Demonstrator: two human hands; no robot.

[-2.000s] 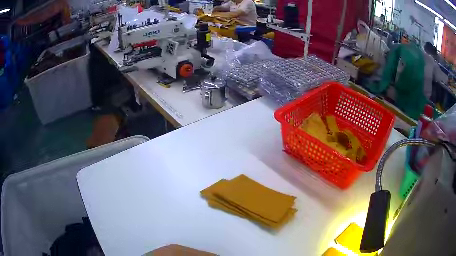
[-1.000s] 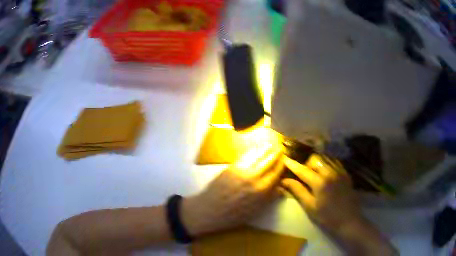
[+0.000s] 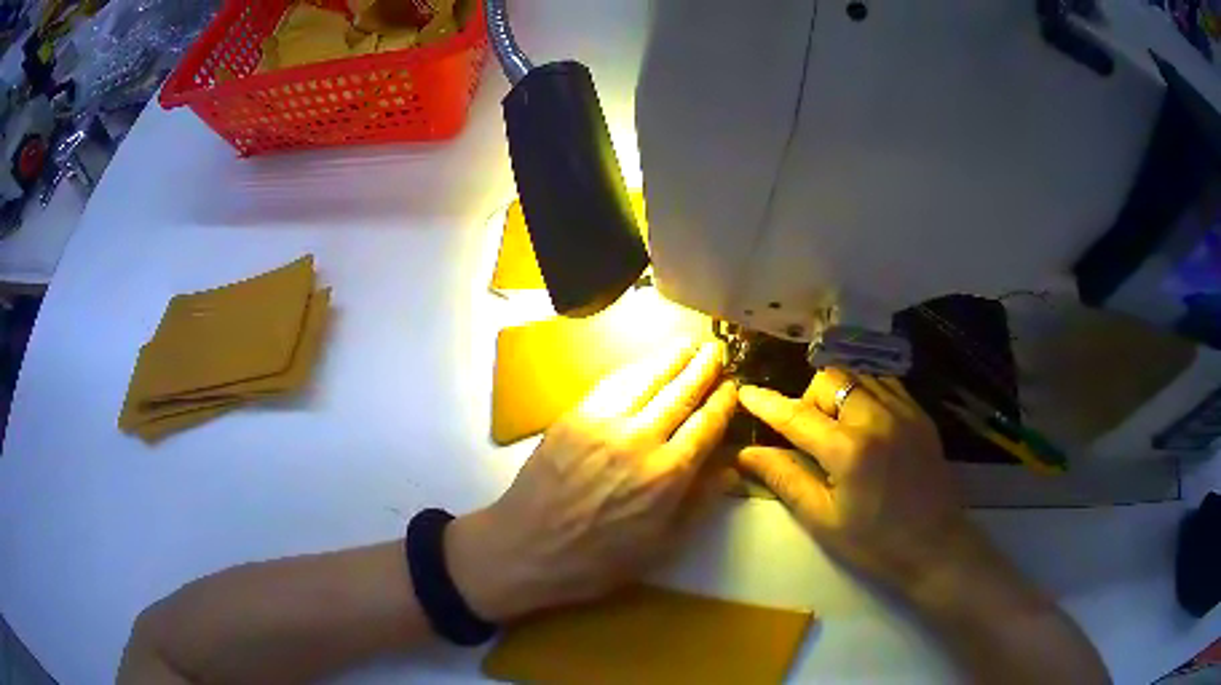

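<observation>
My left hand (image 3: 609, 468), bare with a black wristband, lies flat with its fingertips by the presser foot (image 3: 731, 345). Its fingers overlap a mustard cloth piece (image 3: 529, 381) under bright glare; a grip on it cannot be made out. My right hand (image 3: 864, 475), with a ring, has index finger and thumb apart just right of the needle area. Its fingertips nearly meet my left ones; whether cloth lies between them cannot be told. Another mustard piece (image 3: 656, 642) lies at the front edge, partly under my left forearm. A mustard stack (image 3: 228, 335) lies at left.
The off-white machine head (image 3: 897, 161) rises beyond my hands. A black lamp (image 3: 569, 187) hangs over the left fingers. A red basket (image 3: 348, 101) of mustard parts stands at the back left. Another mustard piece (image 3: 520, 252) lies behind the lamp. Yellow-green-handled snips (image 3: 1024, 442) lie at right.
The view has swung from the left table and basket to the machine. Both hands have come into view at the needle; over the last second they stay there, and the picture is sharper.
</observation>
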